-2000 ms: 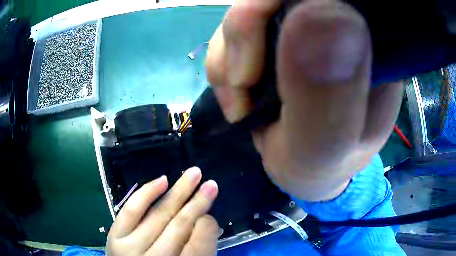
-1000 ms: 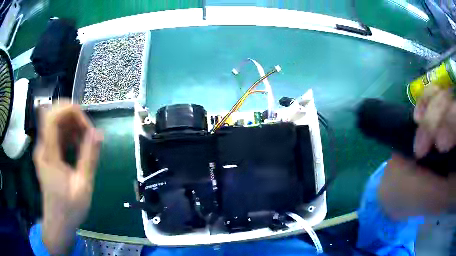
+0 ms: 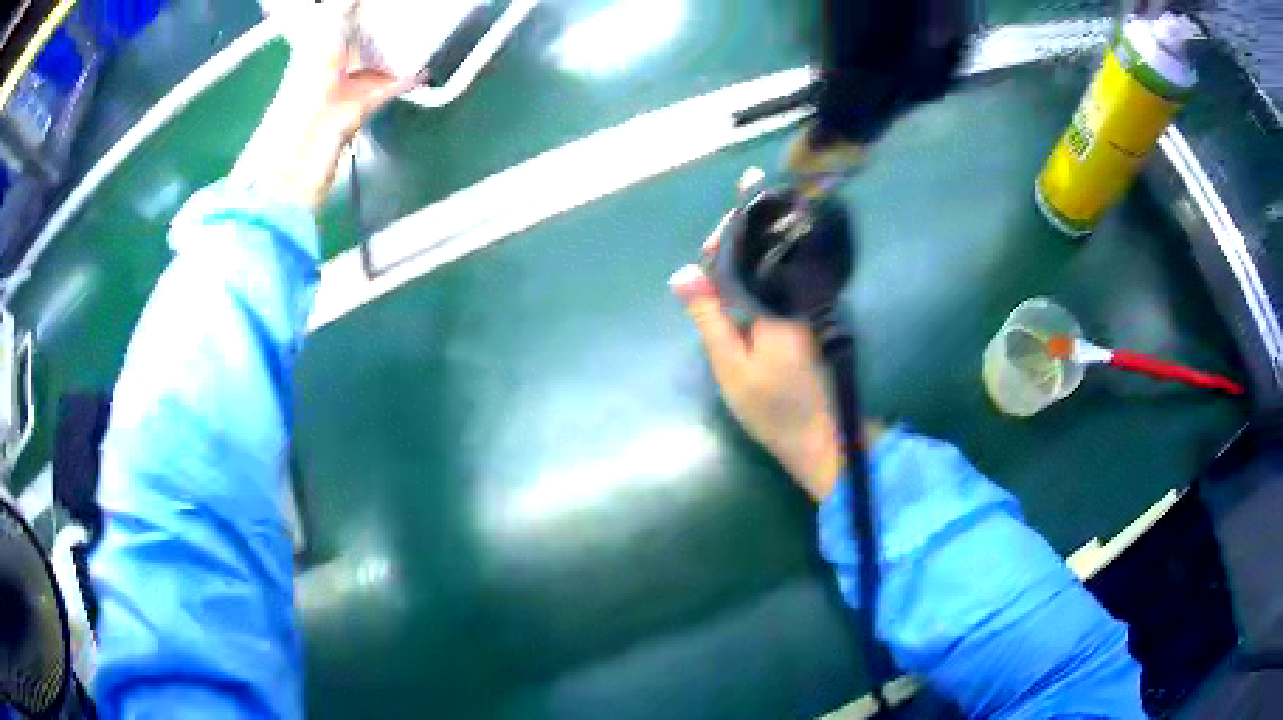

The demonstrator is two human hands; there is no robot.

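Observation:
My left hand (image 3: 345,99) reaches far forward at the upper left. Its fingers are on the edge of a white housing (image 3: 411,31), which is cut off by the top of the picture. A white open loop (image 3: 486,59) shows beside it. My right hand (image 3: 767,373) is in the middle, its fingers around the left and under side of the electric screwdriver (image 3: 795,251). The screwdriver's round black rear end faces me, with its cable running down over my sleeve. Its tip is hidden.
A yellow spray can (image 3: 1112,134) stands at the upper right. Below it is a clear cup (image 3: 1034,359) with a red-handled brush (image 3: 1161,371) leaning in it. A pale rail (image 3: 563,155) crosses the green bench. A fan (image 3: 26,619) shows at lower left. A dark blurred shape hangs at top.
The view has swung, and the housing with the black module no longer shows in front. My left hand has moved far forward onto a white housing. The cup and brush have come into view.

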